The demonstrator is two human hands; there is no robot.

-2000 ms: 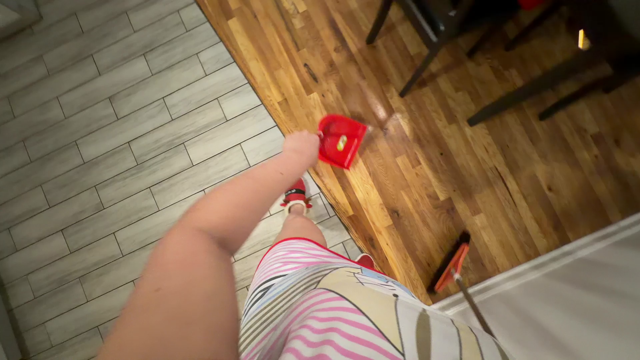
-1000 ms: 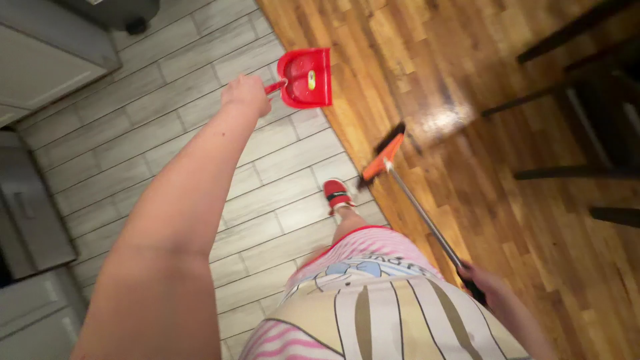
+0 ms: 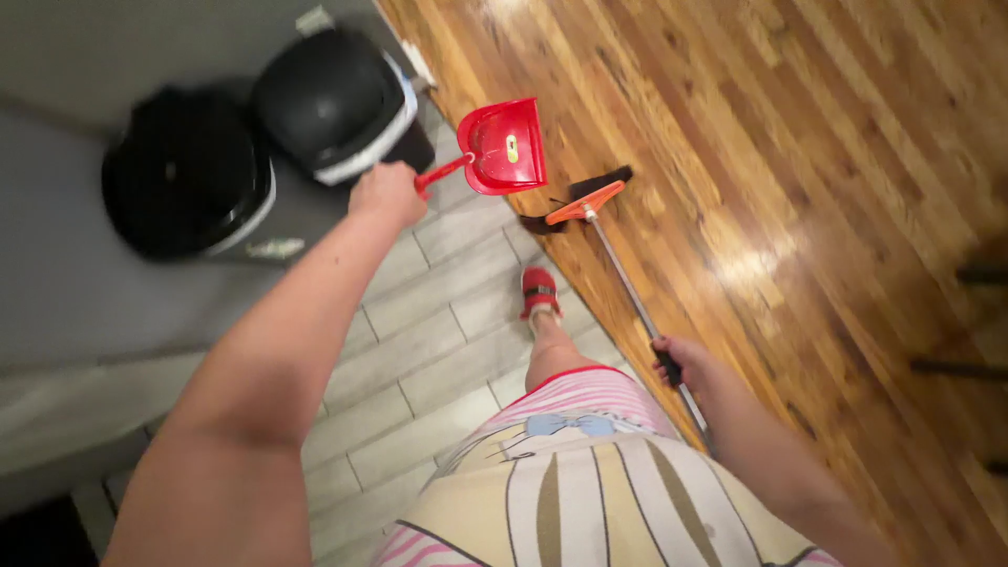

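Observation:
A red plastic dustpan [image 3: 504, 148] hangs out in front of me, its handle gripped by my left hand [image 3: 390, 194]; its open edge faces right. My right hand [image 3: 683, 362] is closed around the black grip of a broom's metal pole [image 3: 626, 283]. At the pole's far end, the orange broom head [image 3: 587, 202] with dark bristles lies over the border between wood and tile, just below and right of the dustpan. Some of the bristles look blurred.
Two lidded trash bins, one black-topped [image 3: 189, 173] and one beside it [image 3: 331, 98], stand at the upper left near a grey wall [image 3: 55, 283]. Grey tile [image 3: 417, 339] meets the wood floor [image 3: 787, 157]. Dark furniture legs [image 3: 957, 368] show at the right edge.
The view has swung, bringing the bins in. My right hand, out of sight two seconds ago, shows on the broom pole. The broom head is closer to the dustpan than two seconds ago.

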